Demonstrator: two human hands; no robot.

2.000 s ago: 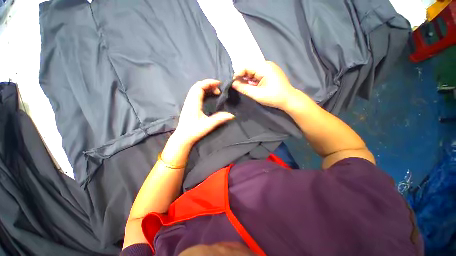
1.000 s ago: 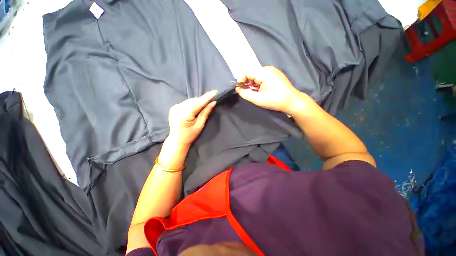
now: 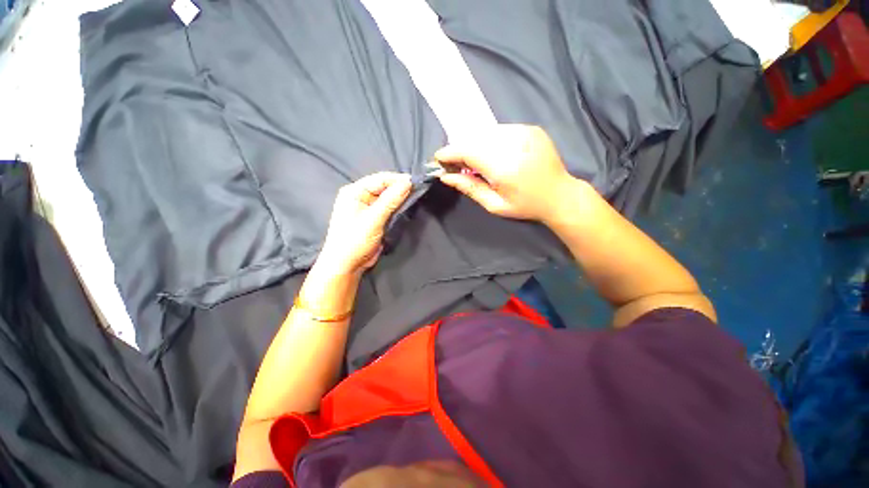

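Note:
A dark grey skirt (image 3: 257, 124) lies spread in front of me, its bluish-grey lining up and a darker shell below the lining hem (image 3: 238, 284). A small white care label (image 3: 185, 11) shows at its upper left. My left hand (image 3: 360, 219) pinches the skirt's hem edge between thumb and fingers. My right hand (image 3: 505, 173) is just right of it, closed around a small tool, seemingly thread snips (image 3: 434, 168), whose pale tip is at the pinched edge. Most of the tool is hidden in the fingers.
Another grey garment (image 3: 562, 76) lies to the right, over the table edge. A dark garment pile (image 3: 57, 353) hangs at the left. The white table (image 3: 448, 81) shows between garments. A red plastic stool (image 3: 827, 71) stands at the upper right on the blue floor (image 3: 715, 219).
My left hand has opened from a wide spread into a pinch on the hem. My right hand has shifted slightly left, bringing the tool's tip to the edge. The care label has come into view.

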